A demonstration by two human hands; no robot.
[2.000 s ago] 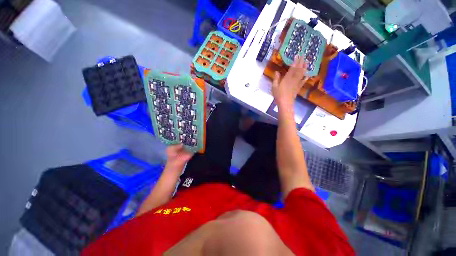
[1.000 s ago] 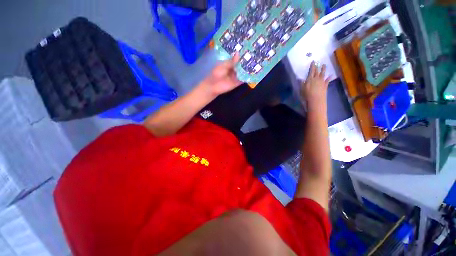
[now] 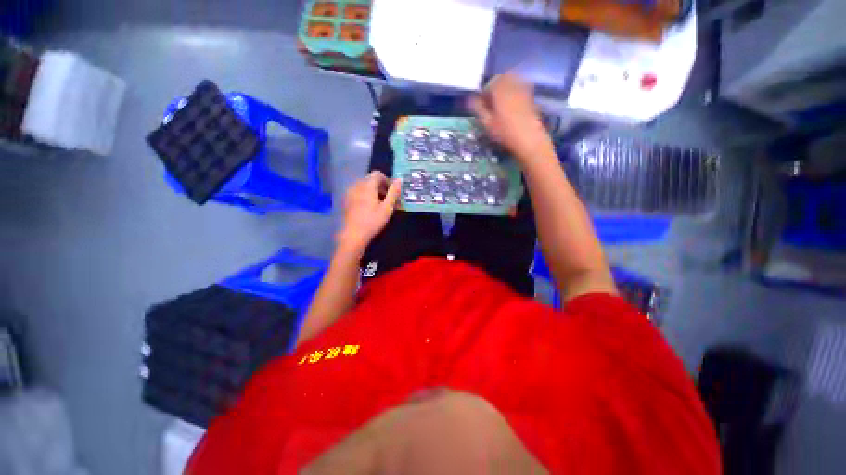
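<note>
A green fixture cover (image 3: 455,165) with silver and dark assemblies in two rows of windows lies flat on my black-trousered lap. Orange shows at its corners. My left hand (image 3: 371,206) grips its left edge with the thumb on top. My right hand (image 3: 508,109) is at the fixture's upper right edge, fingers bent and blurred; I cannot tell if it grips the fixture.
The white machine table (image 3: 436,42) stands ahead with a dark screen (image 3: 535,54) and red button (image 3: 648,82). A spare green fixture (image 3: 336,35) is at its left. Black trays (image 3: 206,141) sit on blue stools at left. A clear gridded tray (image 3: 645,176) is at right.
The loaded fixture has come down from the raised left hand onto my lap. My right hand has moved from the machine table to the fixture. The view has turned.
</note>
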